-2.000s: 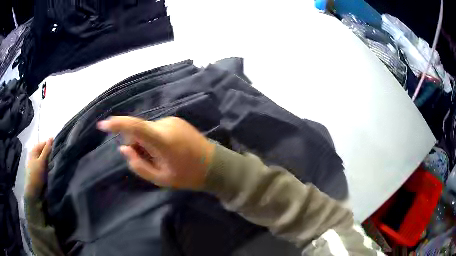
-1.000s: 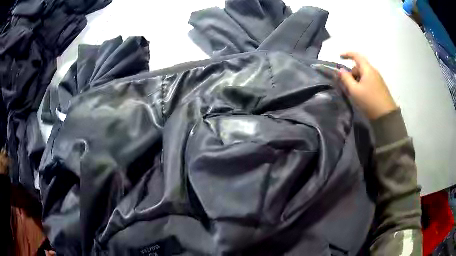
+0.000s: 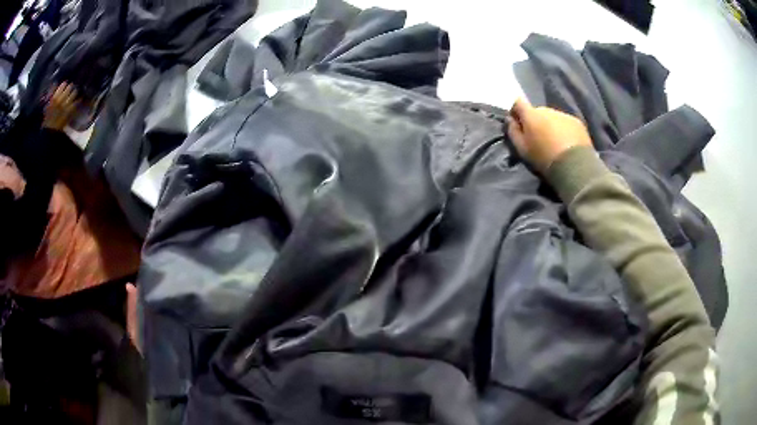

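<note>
A dark grey jacket (image 3: pixel 382 224) lies with its shiny lining up, filling the middle of the view. A dark label (image 3: pixel 375 404) shows near the bottom. My right hand (image 3: pixel 548 137) grips the jacket's top edge at the right with curled fingers; whether snips are in it cannot be told. My left hand (image 3: pixel 133 311) shows only as a sliver at the jacket's left edge, its fingers mostly hidden. Grey sleeves (image 3: pixel 357 46) spread beyond the top edge, and more sleeves (image 3: pixel 614 87) lie at the right.
Another person's hand (image 3: pixel 61 105) rests on a dark garment pile (image 3: pixel 166 62) at the upper left. That person's orange-pink apron (image 3: pixel 79 228) is below. The white table (image 3: pixel 490 25) shows behind the garments. A dark object (image 3: pixel 629 10) lies at the far edge.
Since the last frame the view has turned left and my right hand has moved along the jacket's top edge. The lining has shifted, and the label shows more fully. Two seconds ago the matte outside was up.
</note>
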